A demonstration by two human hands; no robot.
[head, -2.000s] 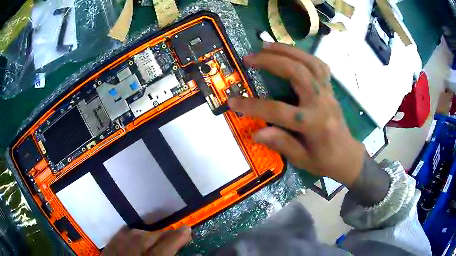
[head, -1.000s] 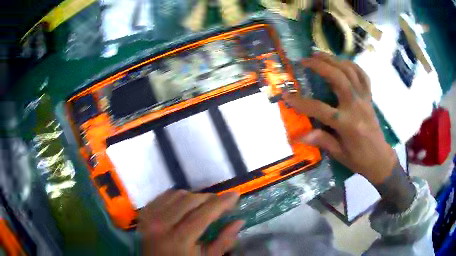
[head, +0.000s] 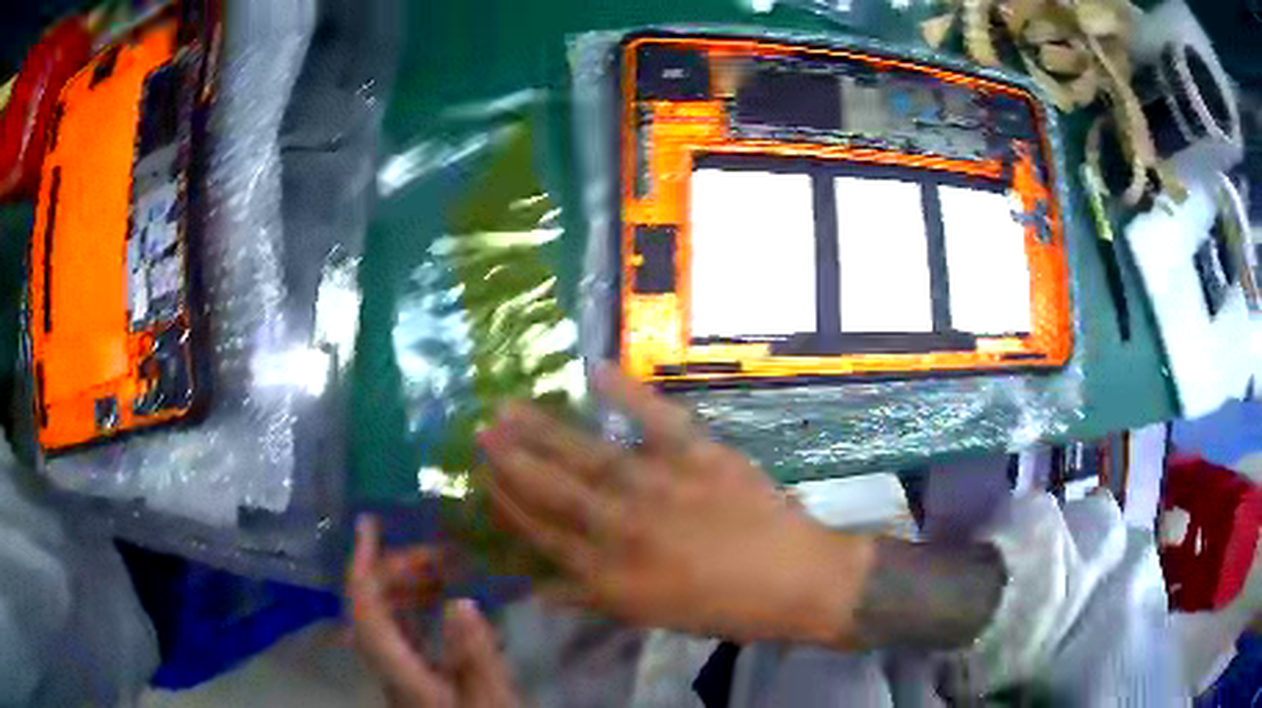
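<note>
The orange tablet housing [head: 844, 362] lies on bubble wrap right of centre, with the black battery pack [head: 826, 256] and its three white panels in it. The main board [head: 913, 111] shows along its top. Yellow-green tape pieces [head: 505, 277] lie on shiny film left of the housing. My right hand [head: 651, 519] reaches left over the lower end of the tape film, blurred; its fingertips may touch the film. My left hand [head: 429, 622] is low at the front edge, fingers apart, holding nothing visible.
A second orange housing [head: 90, 249] lies on bubble wrap at the far left. Curled tan strips [head: 1073, 49] are at the upper right, beside a roll [head: 1193, 90] and white sheets [head: 1183, 263]. A red container [head: 1207, 533] is at the right edge, blue material [head: 242, 622] below left.
The view has swung left, bringing the second housing into sight. Both hands have left the tablet; my right hand has crossed over to the tape film.
</note>
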